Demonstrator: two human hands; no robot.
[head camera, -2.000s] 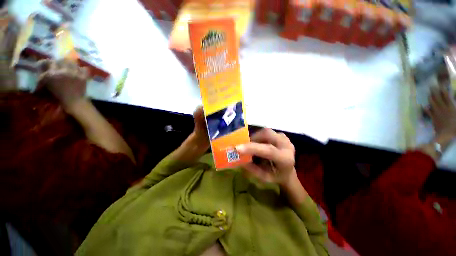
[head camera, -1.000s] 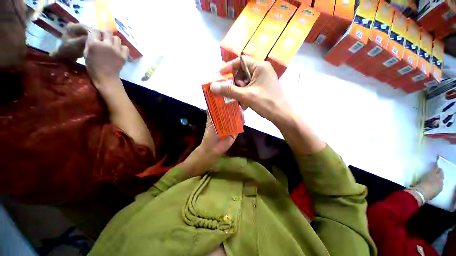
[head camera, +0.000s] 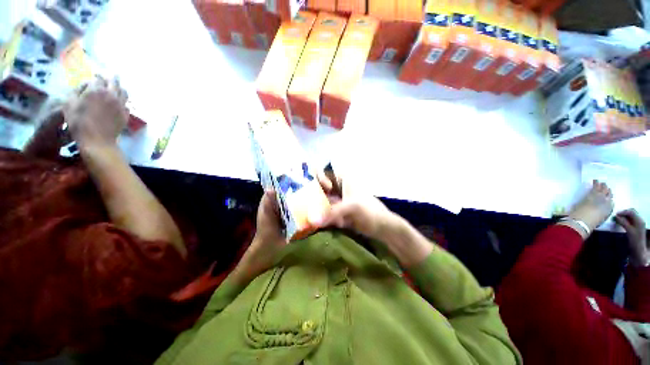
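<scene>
A retail box (head camera: 289, 171) with a pale yellow-orange side and a dark blue picture is held in front of my chest, slanting away from me. My left hand (head camera: 269, 222) grips its left side near the lower end. My right hand (head camera: 356, 212) has its fingers at the lower right of the box. Something small and dark shows by the right fingers, too blurred to name. Past the box, three orange boxes (head camera: 305, 71) stand side by side on the white table (head camera: 442, 157).
More orange boxes (head camera: 485, 53) stand in a row at the back right. A group of boxes (head camera: 595, 107) is at the far right. A yellow-green stick (head camera: 164, 135) lies at left. People's hands are at left (head camera: 98, 114) and right (head camera: 594, 207). The table's dark edge runs before me.
The box has turned from its orange printed end to a long pale side facing up. My right hand has come down from above the box to its lower right. The view has shifted.
</scene>
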